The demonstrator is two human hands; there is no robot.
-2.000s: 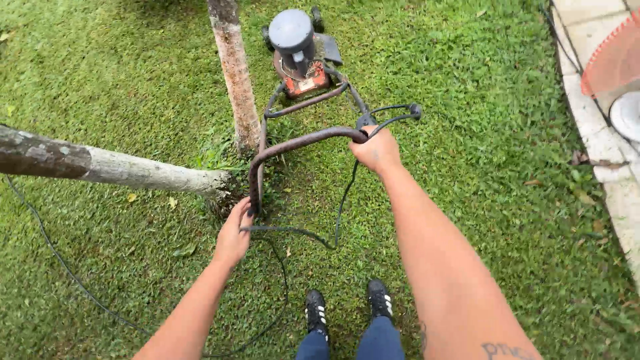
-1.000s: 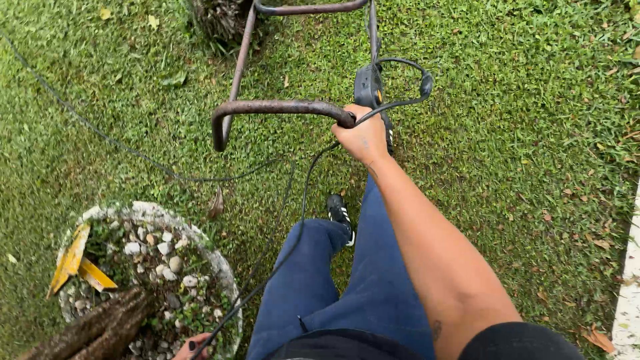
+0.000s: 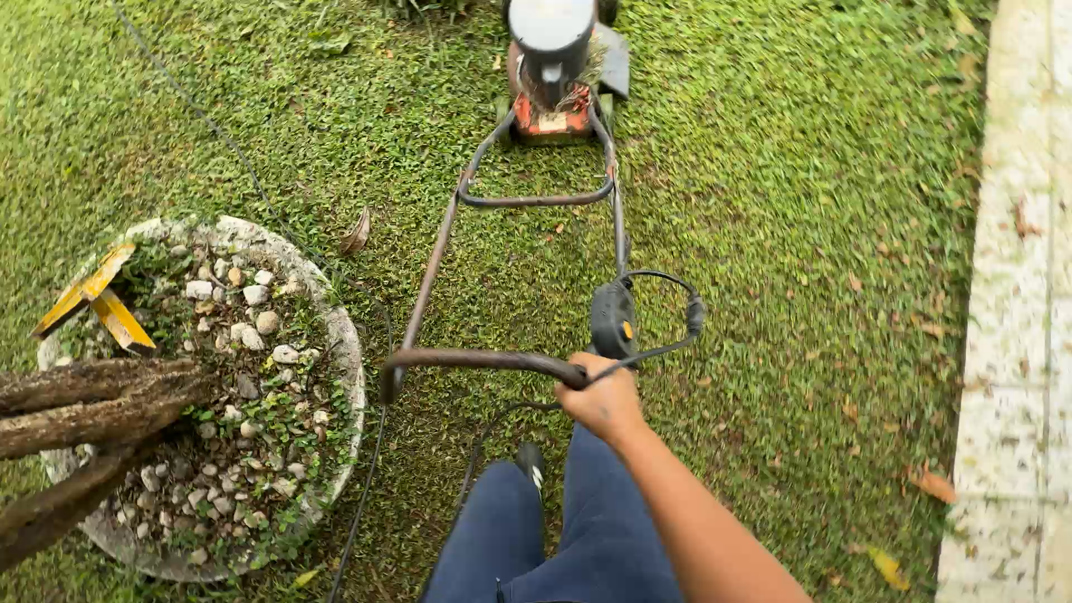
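My right hand (image 3: 605,398) grips the right end of the rusty metal push handle (image 3: 486,360), just below a black switch box (image 3: 613,320) with an orange button. A black power cable (image 3: 694,311) loops out beside the box and passes by the hand. At the handle's far end, the electric lawn mower (image 3: 554,75), with its grey motor cover and orange deck, stands on the grass at the top of the view. My left hand is out of view.
On the left, a round stone-rimmed bed (image 3: 347,352) holds pebbles, tree trunks (image 3: 92,410) and yellow pieces (image 3: 105,293). A thin cord (image 3: 209,121) crosses the grass beside it. Pale paving (image 3: 1009,352) runs along the right edge.
My left hand has left the handle, showed low by the cable one second ago, and is now out of view. The tree trunks near the mower have left the view. My right hand keeps its grip.
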